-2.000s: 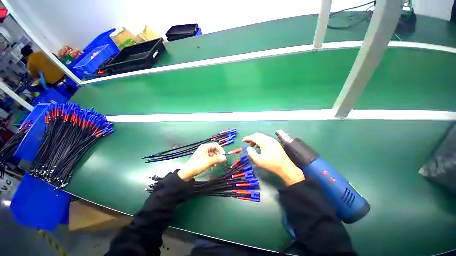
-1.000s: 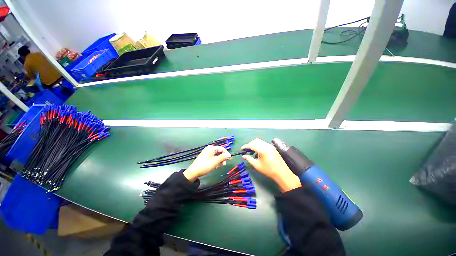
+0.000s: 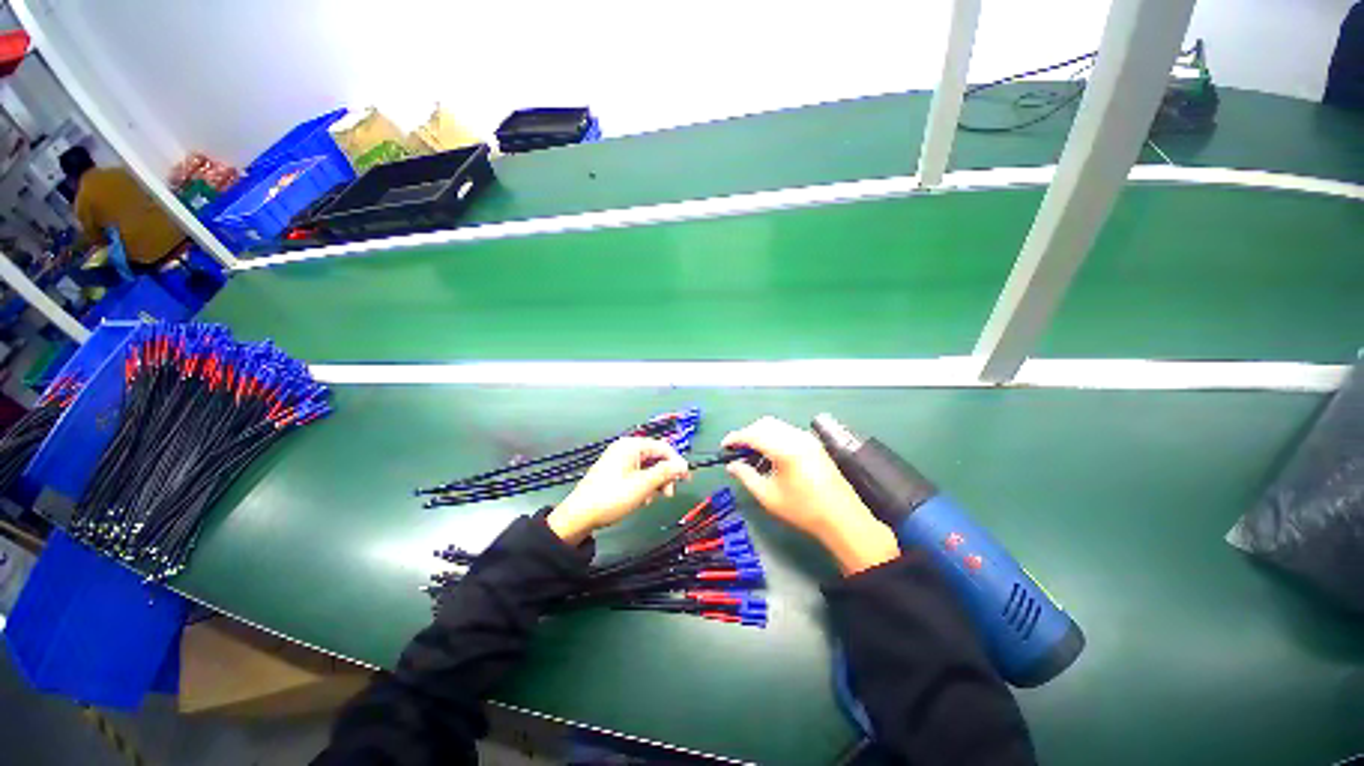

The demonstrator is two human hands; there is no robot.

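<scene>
My left hand (image 3: pixel 625 483) and my right hand (image 3: pixel 796 476) are close together over the bench, pinching a thin black cable (image 3: pixel 711 460) between their fingertips. Its ends are hidden by the fingers. A small row of black cables with blue ends (image 3: pixel 546 466) lies behind my left hand. A fanned cable bundle (image 3: pixel 691 566) with red sleeves and blue ends lies in front of the hands, partly under my left sleeve. A blue heat gun (image 3: pixel 975 576) with a metal nozzle lies right of my right hand, nozzle pointing away.
A large cable pile (image 3: pixel 195 434) lies at left beside a blue crate (image 3: pixel 85 430). A grey plastic bag (image 3: pixel 1316 486) is at right. A white rail (image 3: pixel 658 371) and slanted post (image 3: pixel 1070 210) stand behind. Black trays (image 3: pixel 397 195) are on the far shelf. A person (image 3: pixel 127 210) is at far left.
Two seconds ago a red section showed between my hands; now a black stretch shows there. Since one second ago the hands have barely moved.
</scene>
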